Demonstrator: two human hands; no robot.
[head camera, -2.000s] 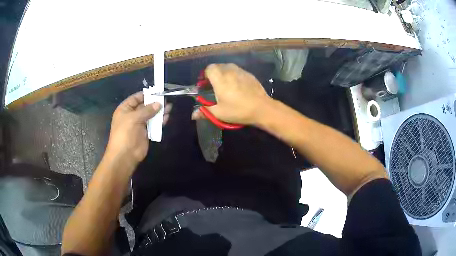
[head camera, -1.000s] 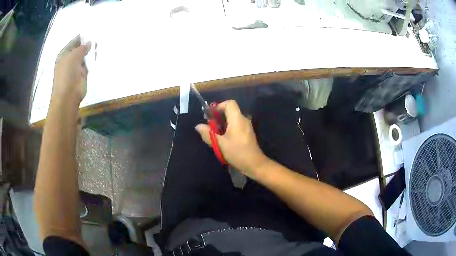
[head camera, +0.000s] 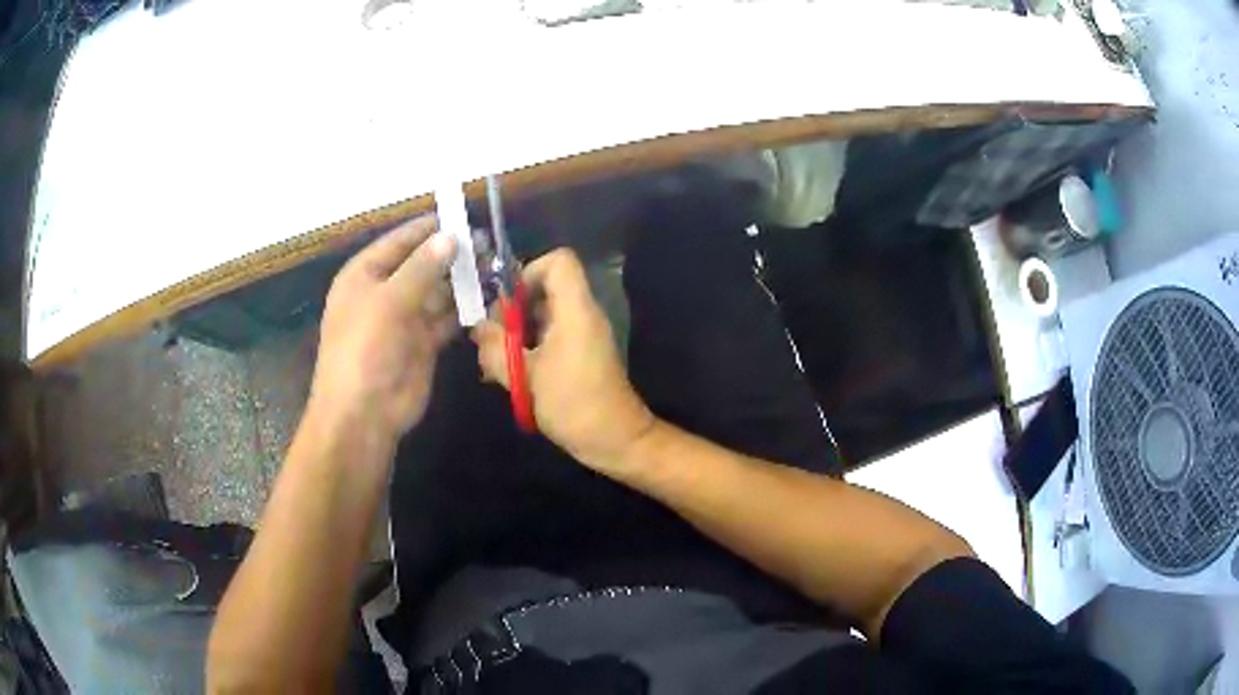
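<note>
A white strip (head camera: 461, 258) hangs over the brown table edge, its lower end between my hands. My left hand (head camera: 387, 312) has its thumb and forefinger at the strip's left side, pinching it near the edge. My right hand (head camera: 571, 356) holds scissors with red handles (head camera: 516, 356). The slim blades point up towards the table edge, just right of the strip. Whether the blades touch the strip cannot be told. No cut pieces are seen in my left hand.
The white table (head camera: 612, 82) curves across the top, with a pale ring (head camera: 387, 15) on it. At right are a white roll (head camera: 1037, 287), a black flat rectangle (head camera: 1042, 439) on the side shelf, and a box fan (head camera: 1164, 432).
My left hand has come back from the table's far left to the strip. My right hand with the scissors has moved slightly left, its blades now more upright. The view has shifted.
</note>
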